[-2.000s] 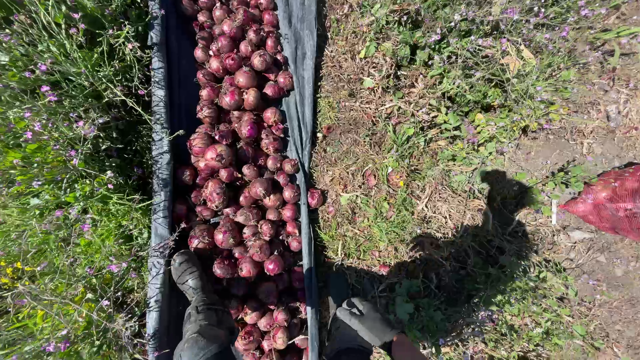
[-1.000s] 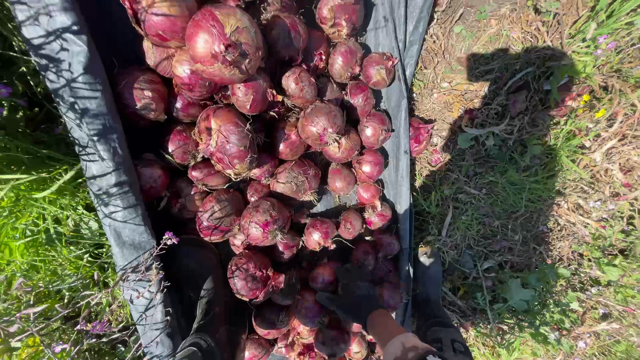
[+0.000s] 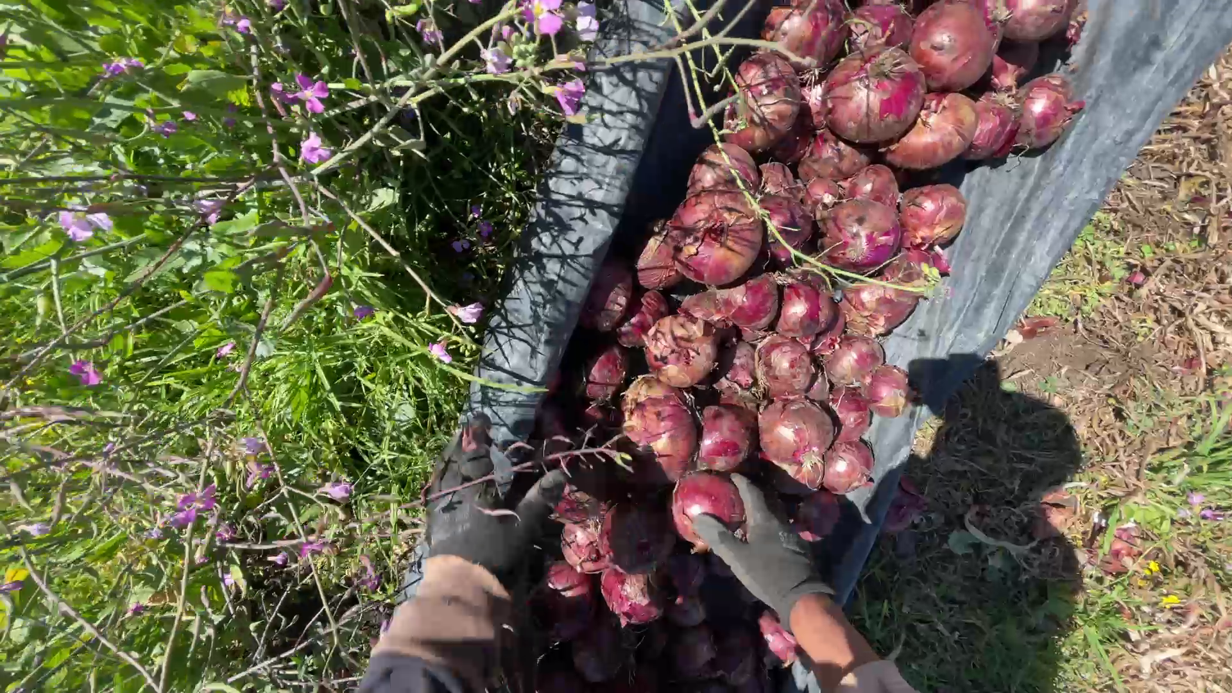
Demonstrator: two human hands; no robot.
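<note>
Red onions (image 3: 794, 438) lie heaped in a long trough lined with dark plastic sheeting (image 3: 568, 231). My right hand (image 3: 765, 549), in a dark grey glove, has its thumb and fingers around one red onion (image 3: 707, 502) near the bottom centre. At the sheeting's left edge is my left hand (image 3: 491, 510), also gloved, with thumb and fingers apart and no onion seen in it. More onions (image 3: 630, 595) lie in shade between the two hands and below them.
Green weeds with purple flowers (image 3: 313, 91) crowd the left side, and thin stems (image 3: 717, 43) cross over the sheeting and onions. Dry grass and soil (image 3: 1136, 318) border the right edge. A dark shadow falls there.
The view has come much closer to the onions. My left hand has come into sight at the left edge. My right hand, among shaded onions one second ago, now holds one.
</note>
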